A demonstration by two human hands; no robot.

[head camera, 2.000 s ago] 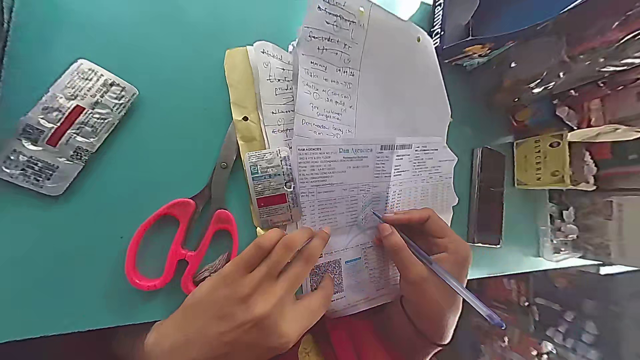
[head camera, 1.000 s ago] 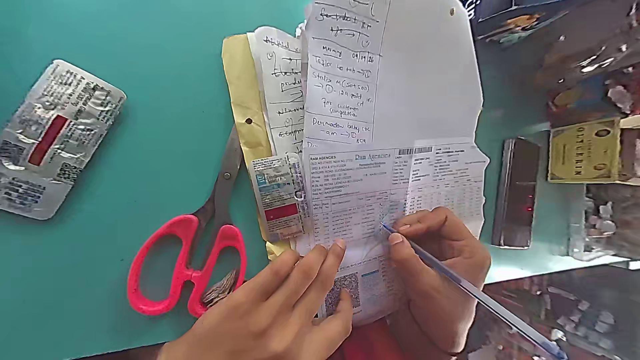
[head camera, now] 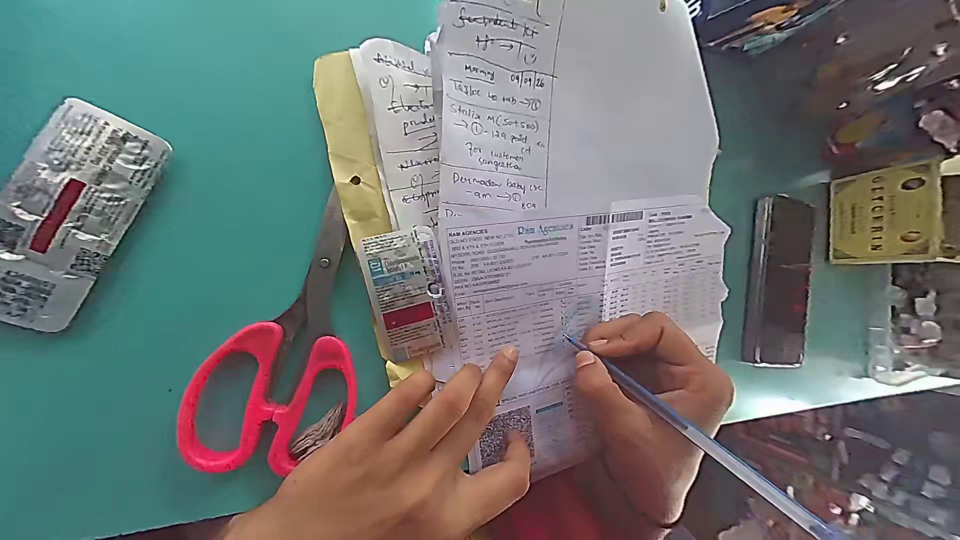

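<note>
My right hand (head camera: pixel 652 405) grips a blue ballpoint pen (head camera: pixel 697 435), its tip at the printed columns of a paper invoice (head camera: pixel 517 262). Flat on the lower left of that sheet lies my left hand (head camera: pixel 427 457), fingers spread, holding nothing. The invoice rests on larger handwritten sheets (head camera: pixel 630 97) over a yellow envelope or folder (head camera: pixel 341 112). Beside the invoice's left edge is a small medicine strip (head camera: pixel 405 292) with a red band. Scissors with pink-red handles (head camera: pixel 270 411) lie left of the papers, blades partly under the folder.
A larger silver blister pack (head camera: pixel 82 210) lies at the far left of the green tabletop (head camera: pixel 187 67). Right of the papers are a dark rectangular object (head camera: pixel 776 281) and a yellow glycerin box (head camera: pixel 885 214). Blurred items fill the right edge.
The pen has tilted a little in my right hand, and its tip has shifted slightly lower on the invoice's columns. My left hand still rests on the sheet. The view has shifted somewhat.
</note>
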